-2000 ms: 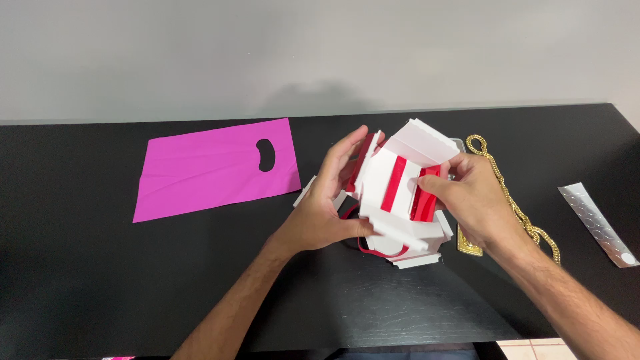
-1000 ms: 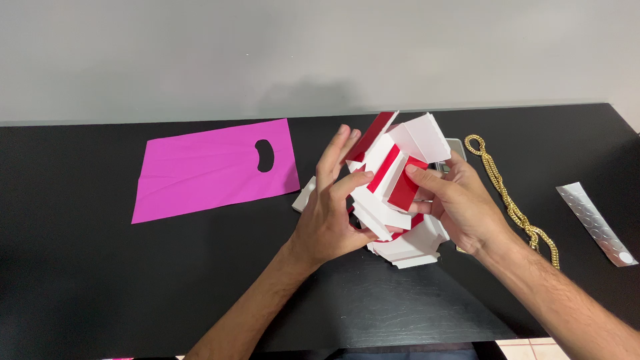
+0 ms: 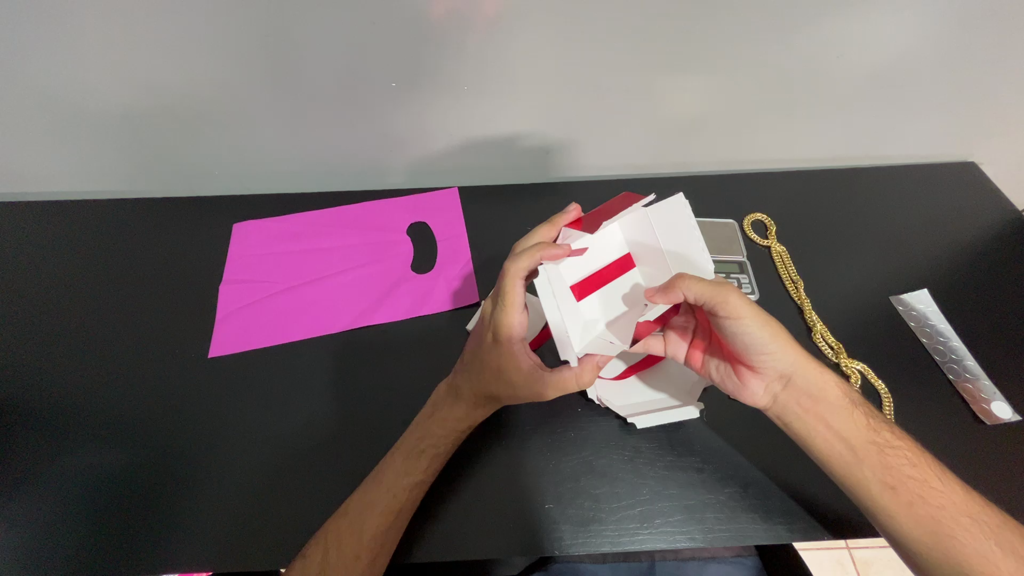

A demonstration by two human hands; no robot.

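Observation:
A folding carton box [image 3: 598, 248], white inside with a red strip and dark red outer panels, is held tilted above the table. My left hand [image 3: 520, 336] grips its left side, fingers on the upper edge and thumb at the bottom corner. My right hand [image 3: 712, 336] pinches the lower right edge, where a red part shows between thumb and fingers. Under and behind the box lies more white card [image 3: 660, 392] with a red ribbon or band [image 3: 636, 369]; how the two join is hidden by the box and hands.
On the black table [image 3: 320, 448] lie a magenta plastic bag [image 3: 336, 280] with a cut-out handle at left, a pocket digital scale [image 3: 724, 240] behind the box, a gold chain [image 3: 800, 304], and a silver strip of round stickers [image 3: 952, 352] at far right. A grey wall stands behind.
The box has turned in my hands, so its inside with the red strip faces up more. The red panel that my right thumb pressed a second ago is now mostly hidden at the lower right edge.

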